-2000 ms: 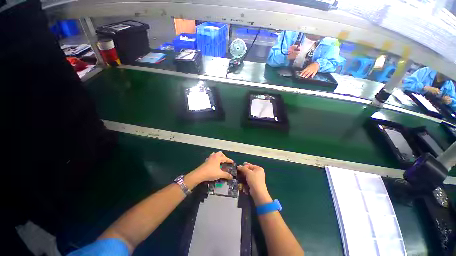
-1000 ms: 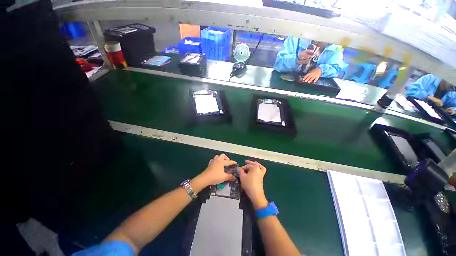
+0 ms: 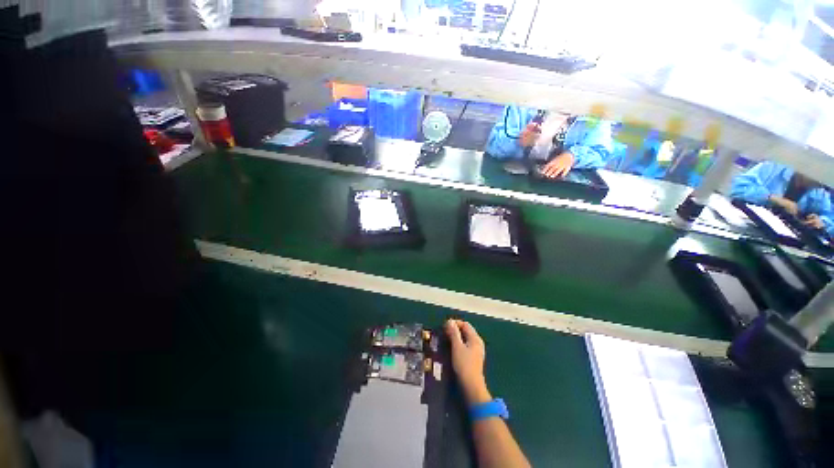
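Note:
The open tablet unit (image 3: 384, 425) lies in front of me, cut off by the bottom edge, with a large pale panel inside a dark frame. Circuit boards with green patches (image 3: 395, 366) sit at its far end, one beyond the other. Small gold tabs show beside them. My right hand (image 3: 465, 345), with a blue wristband, is at the right of the far end, fingers bent close together; whether it grips something small is unclear. My left hand is not in view.
A white board tray (image 3: 654, 402) lies to the right, beside a dark post-mounted device (image 3: 774, 344). A pale rail (image 3: 384, 289) crosses beyond the unit. Black foam trays with tablets (image 3: 494, 230) lie past it. A tall black stack (image 3: 82, 201) stands left. People in blue smocks work opposite.
My left hand has left the boards and gone out of view. My right hand has moved slightly off the boards, which are now uncovered. The view has tilted up, showing more of the shelf.

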